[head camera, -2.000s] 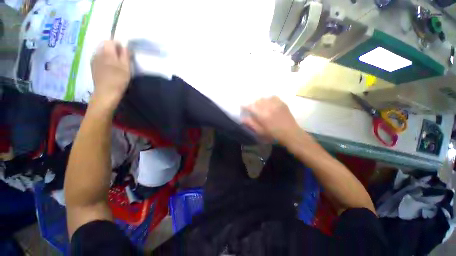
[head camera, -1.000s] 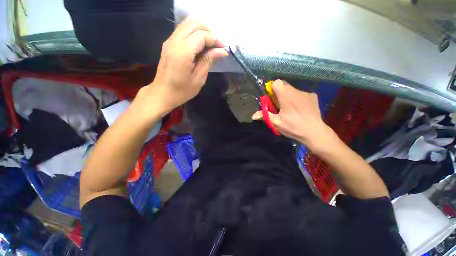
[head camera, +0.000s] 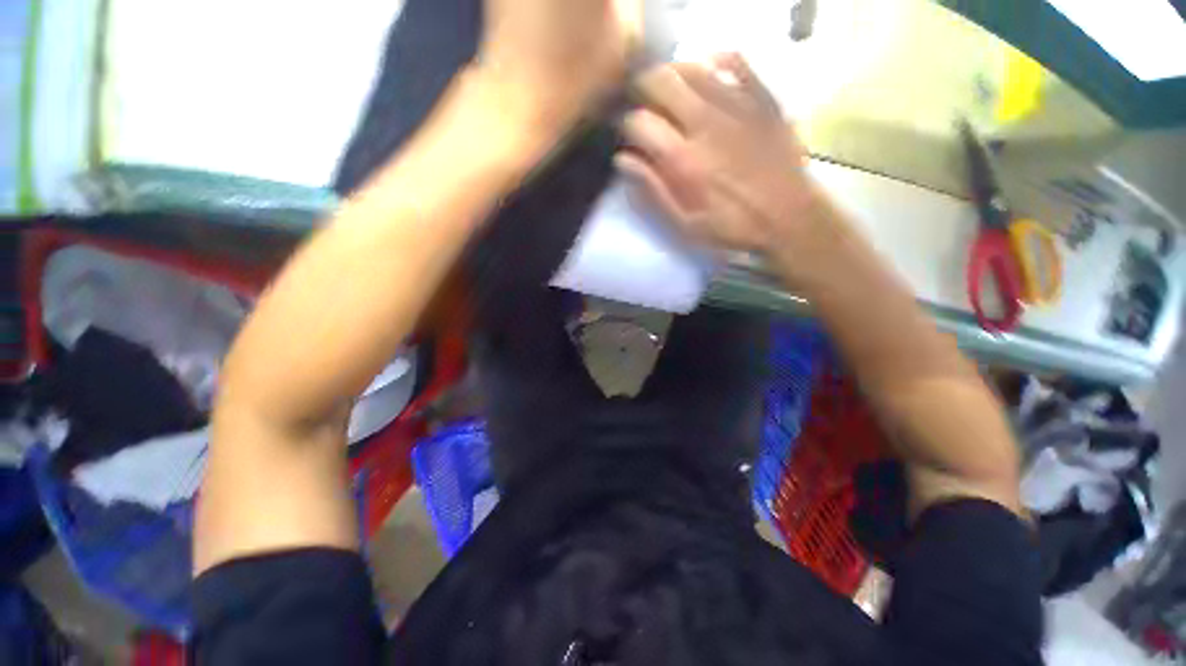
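Observation:
My left hand (head camera: 559, 46) is at the top edge, blurred and partly cut off, with its fingers on the cloth near the machine. My right hand (head camera: 713, 150) is just right of it, its bent fingers holding the white cut piece (head camera: 627, 254), whose end hangs over the table's front edge. A black fabric panel (head camera: 416, 98) lies beside and under my left forearm. The fingertips of my left hand are hidden. The scissors (head camera: 995, 247), with one red and one yellow handle loop, lie on the table at the right.
The sewing machine's green panel (head camera: 1060, 52) is at the top right, with a yellow patch (head camera: 1021, 89) below it. Red baskets (head camera: 826, 449) and blue baskets (head camera: 455, 481) stand below the table edge (head camera: 221, 193). Jumbled cut pieces (head camera: 1086, 468) lie low at right.
The scissors have left my right hand and lie on the table at right. Both hands have moved up toward the machine, and my right hand has taken hold of the white piece.

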